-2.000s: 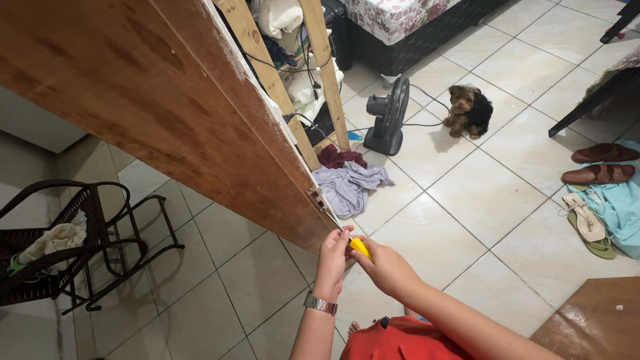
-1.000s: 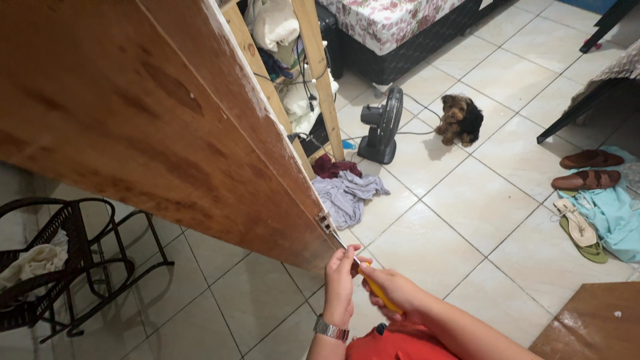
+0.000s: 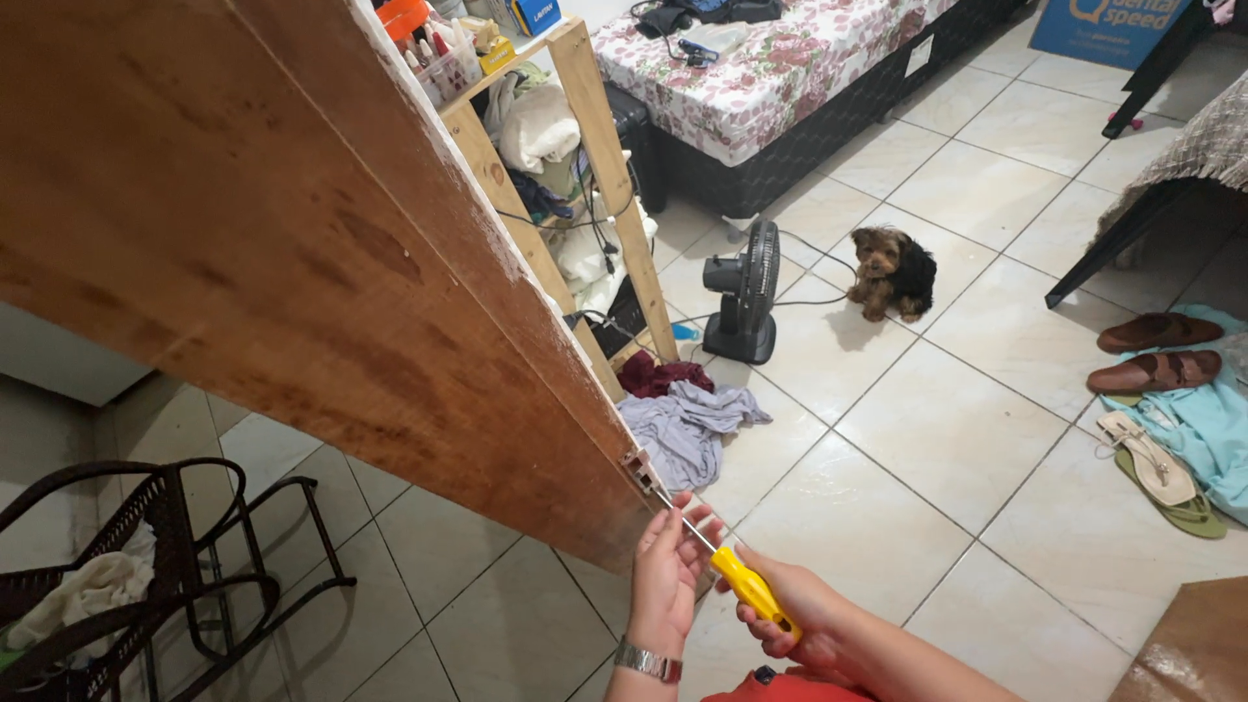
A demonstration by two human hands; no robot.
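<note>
My right hand (image 3: 795,609) grips the yellow handle of a screwdriver (image 3: 749,585). Its metal shaft runs up and left to a metal lock plate (image 3: 641,470) set in the edge of a brown wooden door (image 3: 390,263). Around the shaft, near the tip, are the half-curled fingers of my left hand (image 3: 668,565), which wears a metal watch on the wrist. Whether the tip sits in a screw is too small to tell. White, worn paint covers part of the door's edge.
Crumpled clothes (image 3: 687,429) lie beside a wooden shelf (image 3: 609,175) behind the door. A black fan (image 3: 746,297) and a small dog (image 3: 892,273) are on the tiled floor. Shoes (image 3: 1155,370) lie at right, a rocking chair (image 3: 195,575) at lower left, a bed (image 3: 760,107) further back.
The screwdriver's shaft, mostly hidden by my hands two seconds ago, now shows between handle and lock plate. The fingers of my left hand have loosened around it.
</note>
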